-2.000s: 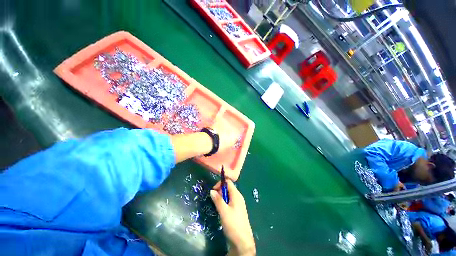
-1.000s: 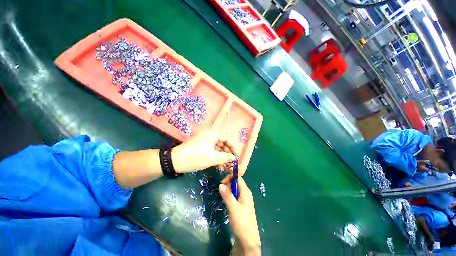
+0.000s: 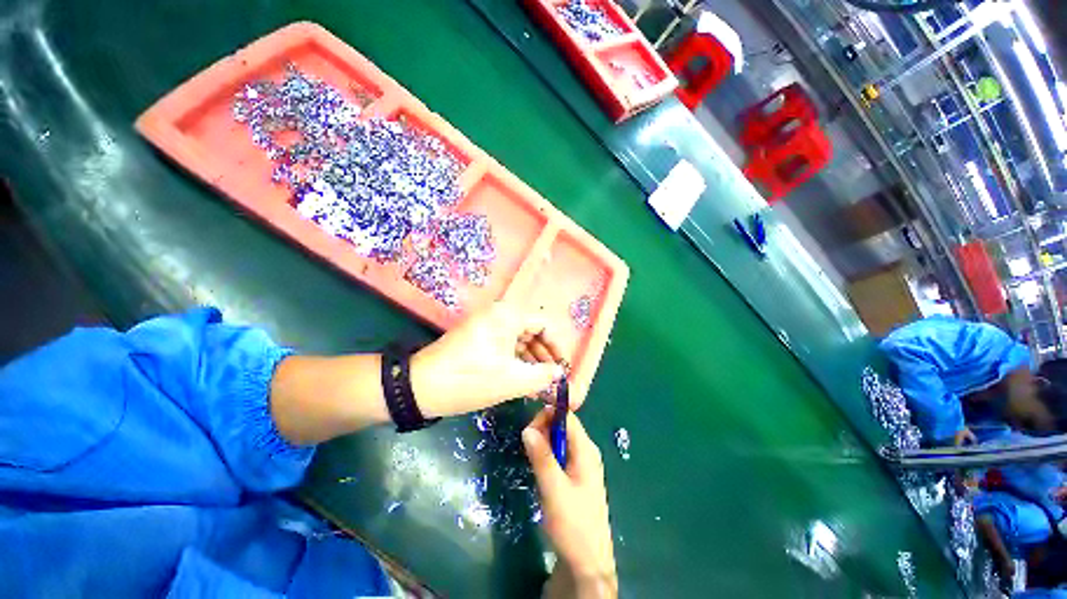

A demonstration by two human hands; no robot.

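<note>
The salmon-orange compartment tray [image 3: 222,187] lies diagonally, with a large heap of small silver metal parts [image 3: 380,187] and a few parts in the end section [image 3: 582,309]. My left hand [image 3: 497,360], with a dark wristband, is over the tray's near rim, its fingers pinched by the cutter tip on what looks like a small metal part, mostly hidden. My right hand [image 3: 570,491] grips blue-handled cutters [image 3: 559,435], their dark jaws touching or very near my left fingertips. Thin bright scrap [image 3: 474,480] lies scattered on the green table below the tray.
Across the green surface [image 3: 702,386] are a redder parts tray [image 3: 638,76], a white card [image 3: 677,194] and second blue pliers [image 3: 752,234]. A small silver cluster [image 3: 623,442] lies right of my right hand. Blue-smocked people [image 3: 954,369] sit far right; red stools [image 3: 786,140] stand beyond.
My left hand has come back from inside the tray's end section to the cutter tip, where it has stayed for the last second. The view has shifted slightly.
</note>
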